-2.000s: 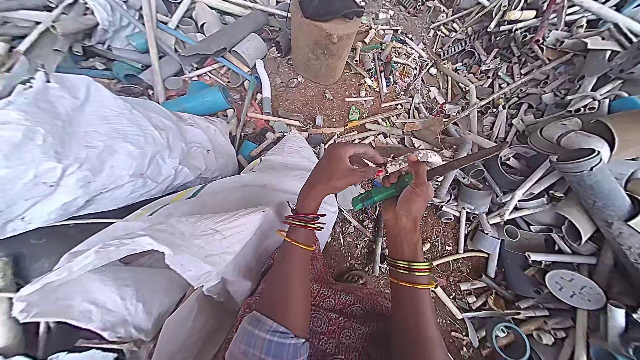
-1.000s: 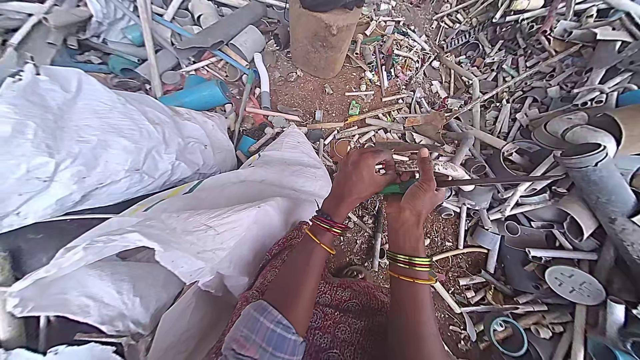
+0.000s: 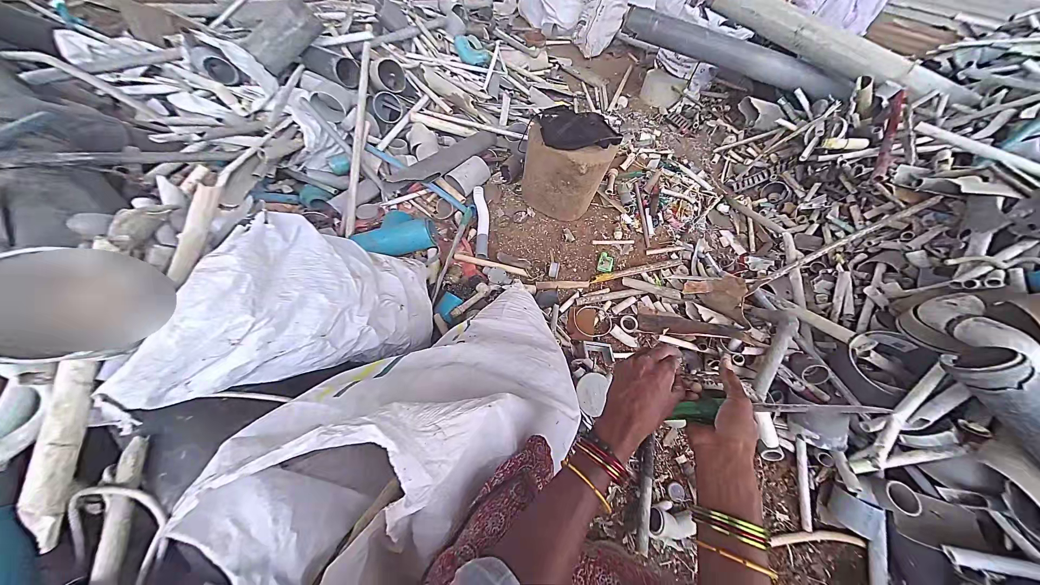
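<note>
My right hand (image 3: 725, 418) lies around the green handle (image 3: 697, 409) of a long-bladed tool, with its thumb raised. The thin dark blade (image 3: 821, 408) points right over the pipe scrap. My left hand (image 3: 642, 394) is bent close by at the left end of the handle, fingers curled; whether it grips anything is hidden. Both wrists wear bangles. A white woven sack (image 3: 487, 366) lies beside my left forearm, its mouth open toward me.
Another white sack (image 3: 284, 301) lies further left. Ahead stands a brown block (image 3: 566, 175) with a black cloth (image 3: 575, 128) on top. Plastic pipe pieces cover the ground, with a blue pipe piece (image 3: 396, 237) near the sack and a curved grey pipe (image 3: 995, 366) at the right.
The blade, angled up to the right two seconds ago, now lies nearly level. A pale piece seen at my fingers then no longer shows there. The view has shifted up and left.
</note>
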